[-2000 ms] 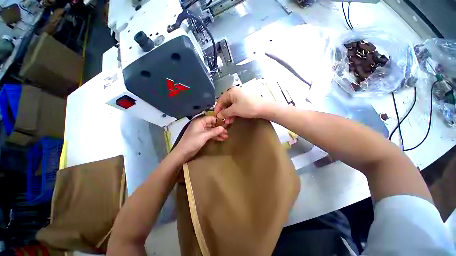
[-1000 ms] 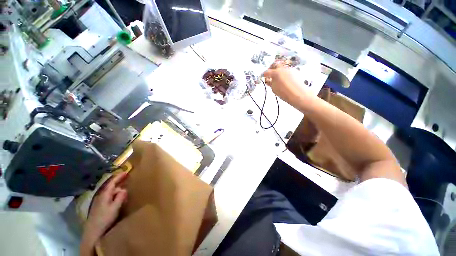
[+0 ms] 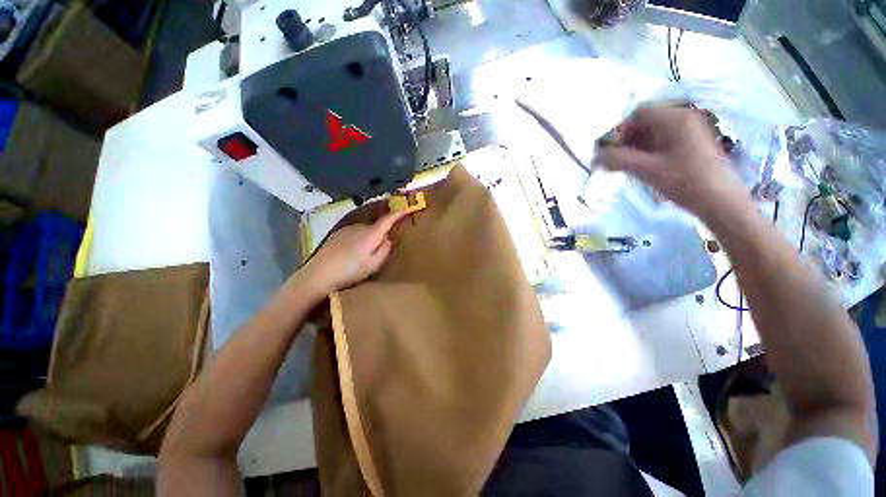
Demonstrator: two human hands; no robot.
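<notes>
A brown bag body (image 3: pixel 447 320) with a light tan strip lies under the pattern sewing machine head (image 3: pixel 330 116), its top edge at the needle area. A small yellow clamp piece (image 3: pixel 408 203) sits on that edge. My left hand (image 3: pixel 355 254) rests on the bag, index finger stretched out to the yellow piece, other fingers curled; it grips nothing that I can see. My right hand (image 3: pixel 670 155) is raised right of the needle, blurred, thumb and finger pinched at what looks like a small dark piece. The piece's kind cannot be told.
A folded brown bag body (image 3: pixel 126 349) lies at the left. Clear plastic bags (image 3: pixel 835 194) with small parts lie at the far right, partly behind my right hand. A thin dark tool (image 3: pixel 554 131) lies right of the needle. A yellow-edged template plate (image 3: pixel 515 214) lies under the bag.
My right hand left the bag edge, reached to the plastic bags at the far right, and is now back nearer the machine. My left hand has stayed at the bag edge. The view swung right and back.
</notes>
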